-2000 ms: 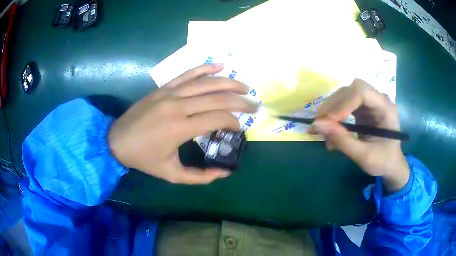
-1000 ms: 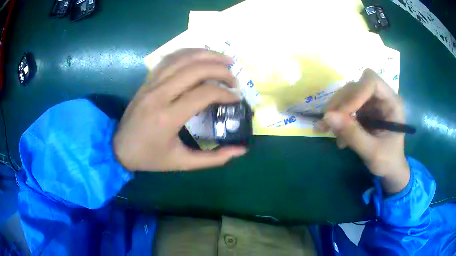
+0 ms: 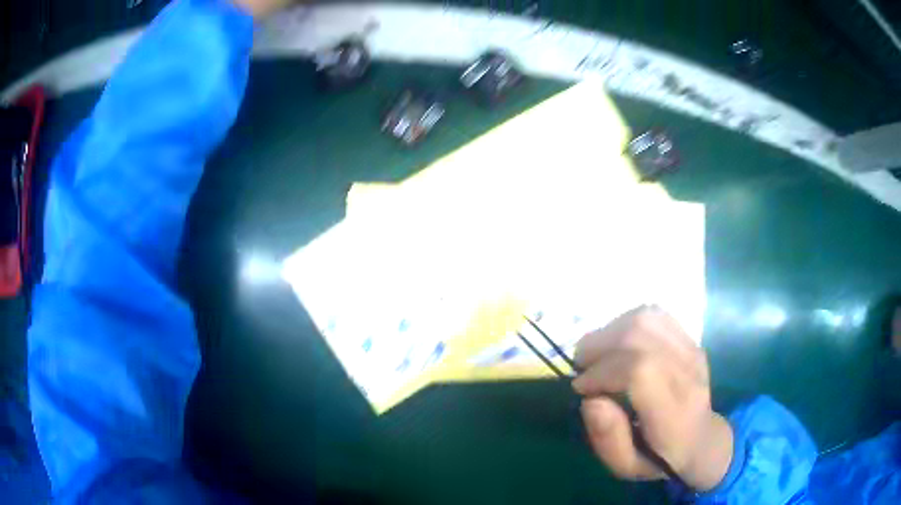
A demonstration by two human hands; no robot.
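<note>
My right hand (image 3: 647,395) holds dark tweezers (image 3: 546,347), their two prongs apart over the lower edge of the sheets. My left arm reaches up to the top left; only a small part of my left hand (image 3: 262,5) shows, cut off by the top edge, so what it holds is hidden. The adhesive backing sheets (image 3: 395,340) with blurred blue print lie with yellow liner sheets (image 3: 474,318), mostly glaring white. Black watch housings with silvery parts lie beyond the sheets: one (image 3: 413,116), another (image 3: 491,76), and one (image 3: 653,152) at the sheets' upper right edge.
Another black housing (image 3: 344,61) lies by the white strip (image 3: 425,30) along the far side of the green bench (image 3: 514,444). A red-edged tray (image 3: 30,197) stands at the far left. A grey object (image 3: 871,148) is at the right rim.
My left hand has moved from the sheets to the top left; the housing it held is no longer seen in it. The view has shifted. The tweezers' prongs now show apart.
</note>
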